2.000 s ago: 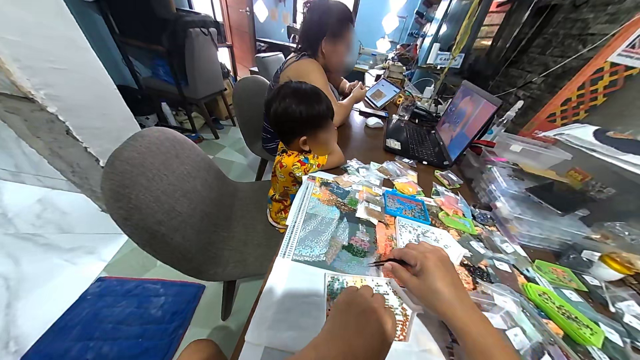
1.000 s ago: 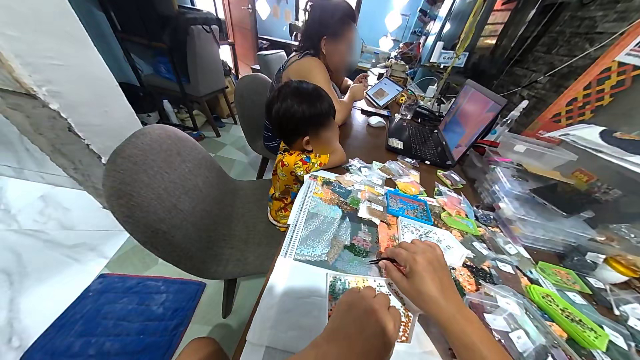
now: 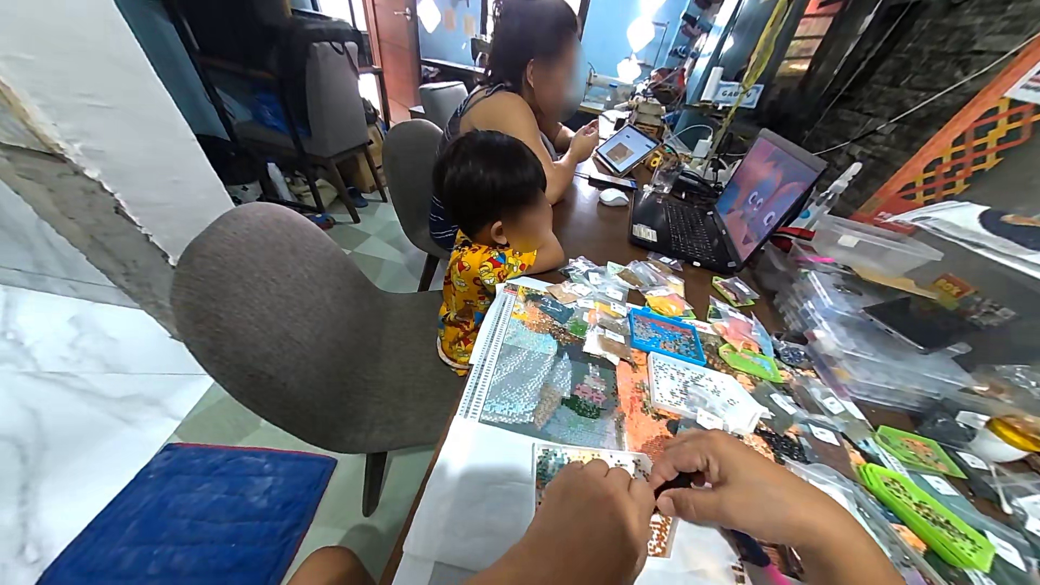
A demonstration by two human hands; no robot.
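A diamond painting canvas (image 3: pixel 552 382), partly covered with beads, lies on the table. My left hand (image 3: pixel 589 512) rests on a small white tray or card (image 3: pixel 548 459) dotted with coloured beads; its fingertips are hidden. My right hand (image 3: pixel 699 479) is just to its right, thumb and fingers closed on a small dark tool (image 3: pixel 676 484), mostly hidden by the fingers. Above the hands sit a white bead-covered tray (image 3: pixel 691 382) and a blue tray of beads (image 3: pixel 666 335).
Bead packets (image 3: pixel 605 337), green trays (image 3: pixel 926 516) and stacked clear plastic boxes (image 3: pixel 861 349) crowd the right side. A laptop (image 3: pixel 691 227) stands farther back. A child (image 3: pixel 487 268) leans on the table beside another person (image 3: pixel 512 114); a grey chair (image 3: pixel 284 325) is at left.
My right hand has moved down and closer to my left hand. The dark tool, whose tip pointed out to the left before, is now mostly hidden in the fingers.
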